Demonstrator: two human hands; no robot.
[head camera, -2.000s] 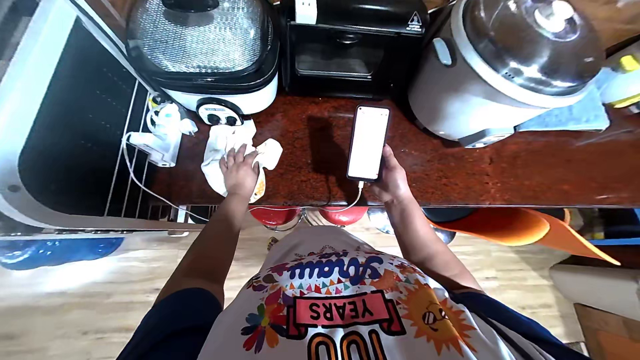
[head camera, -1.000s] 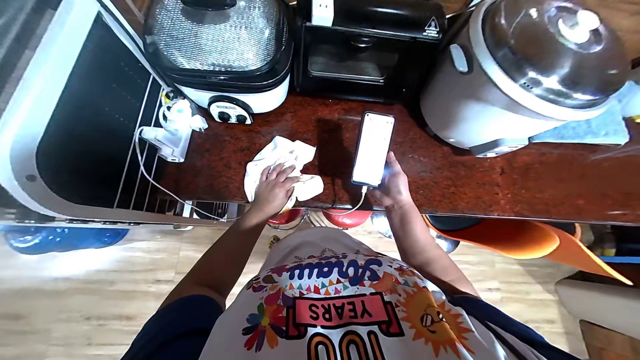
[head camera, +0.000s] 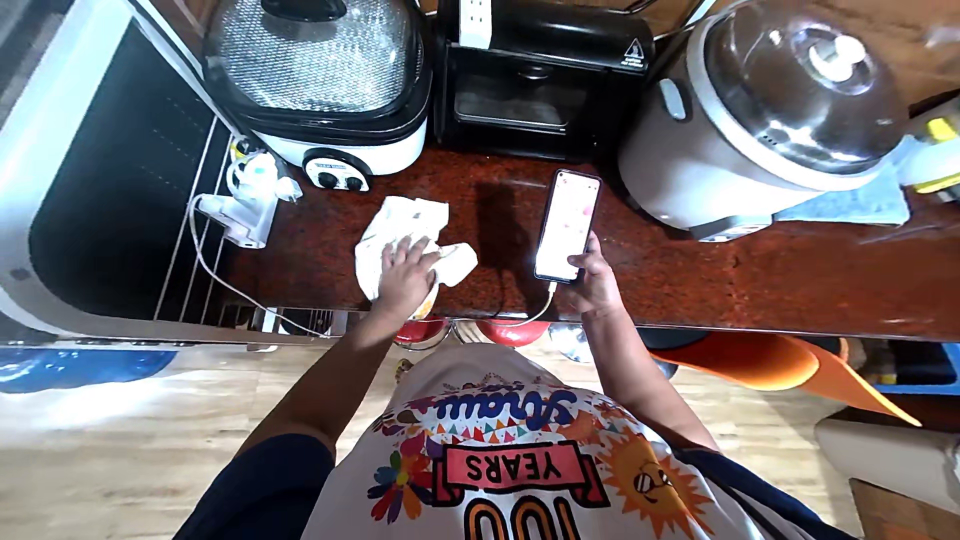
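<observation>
My left hand rests palm down with spread fingers on a crumpled white cloth near the front edge of the dark red countertop. To its right, my right hand holds a smartphone by its lower right side, the thumb over the lit screen. A white charging cable is plugged into the phone's lower end and hangs over the counter's front edge.
An electric cooker with a glass lid, a black toaster oven and a large rice cooker line the back. White plugs on a power strip lie left, beside an open appliance door. Orange sheets sit below the counter.
My left hand and the cloth under it have shifted about on the counter, and the cloth's folds differ. The phone's screen, mostly plain white before, now shows pinkish content.
</observation>
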